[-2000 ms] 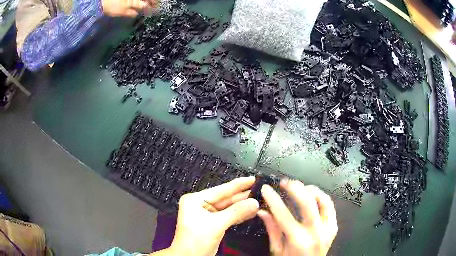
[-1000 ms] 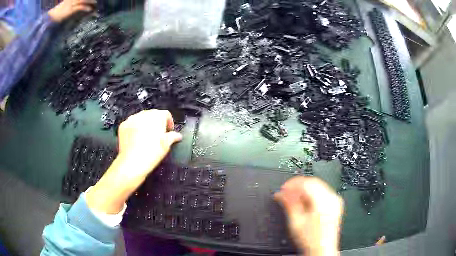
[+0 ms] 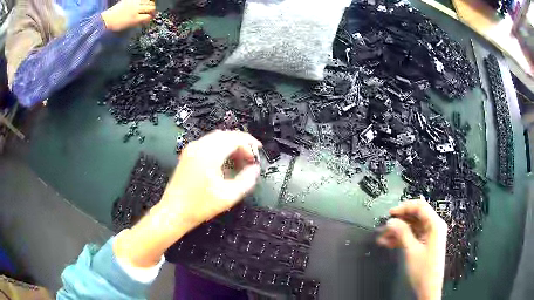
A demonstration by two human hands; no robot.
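Note:
My left hand (image 3: 214,170) is above the front edge of the heap of black plastic housings (image 3: 281,120). Its thumb and index fingertips pinch a small, mostly hidden dark part (image 3: 256,154). My right hand (image 3: 416,237) is at the left edge of the heap of smaller black pieces (image 3: 462,181), fingers bent together. A blurred dark spot shows at its fingertips; I cannot tell if it is a held piece. Black assembled units (image 3: 252,237) with small shiny centres lie in rows on a black mat (image 3: 339,252) in front, partly behind my left forearm.
A clear bag of silver-grey small parts (image 3: 287,38) lies behind the heaps. Tiny metal bits (image 3: 325,167) and a thin dark strip (image 3: 287,179) lie between heaps and rows. A toothed strip (image 3: 501,123) lies far right. Another person's hand (image 3: 127,14) is over the upper-left heap.
My hands have parted from their earlier meeting above the rows. My left hand is at the housing heap; my right hand has moved right to the smaller pieces. The view has also shifted.

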